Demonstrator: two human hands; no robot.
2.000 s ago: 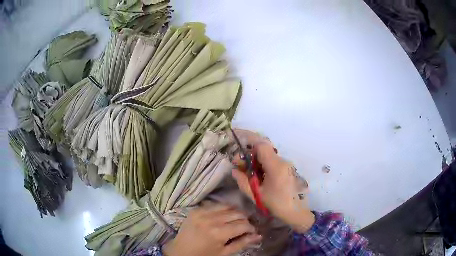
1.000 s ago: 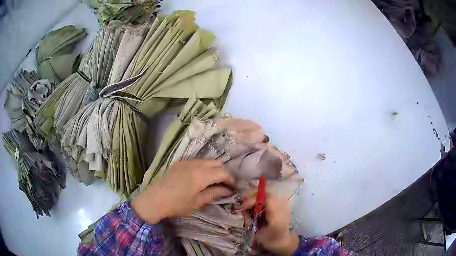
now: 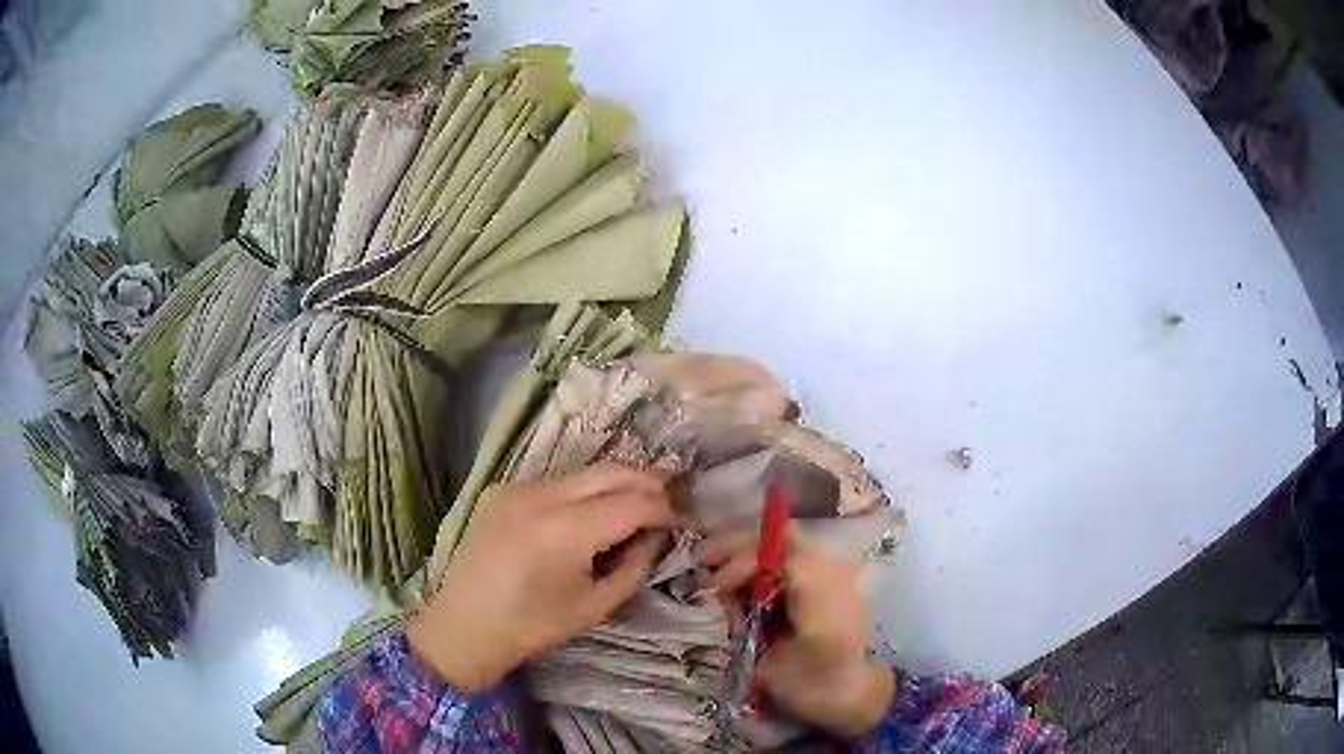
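The working bundle of pinkish-beige and olive cloth pieces (image 3: 634, 657) lies fanned nearest me, with seamed and frayed edges. My left hand (image 3: 548, 567) lies on its middle, fingertips gripping cloth layers. My right hand (image 3: 811, 626) holds the red-handled scissors (image 3: 771, 548) in its palm, with the silver part pointing down toward me. Its thumb and fingertips are at the cloth edges, close to my left fingertips. Whether they pinch cloth is hard to tell. A pinkish-beige piece (image 3: 803, 486) is spread open beyond my hands.
A large tied bundle of olive and beige-grey layers (image 3: 332, 317) lies beyond on the left of the white table (image 3: 958, 265). Smaller dark green-grey bundles (image 3: 140, 530) lie at the far left, and another olive one (image 3: 376, 41) at the top. Small clippings (image 3: 961, 458) dot the tabletop.
Since two seconds ago, my left hand has moved up onto the cloth, beige pieces have opened out, and my right hand has moved lower, its scissors turned toward me. Over the last second little has changed.
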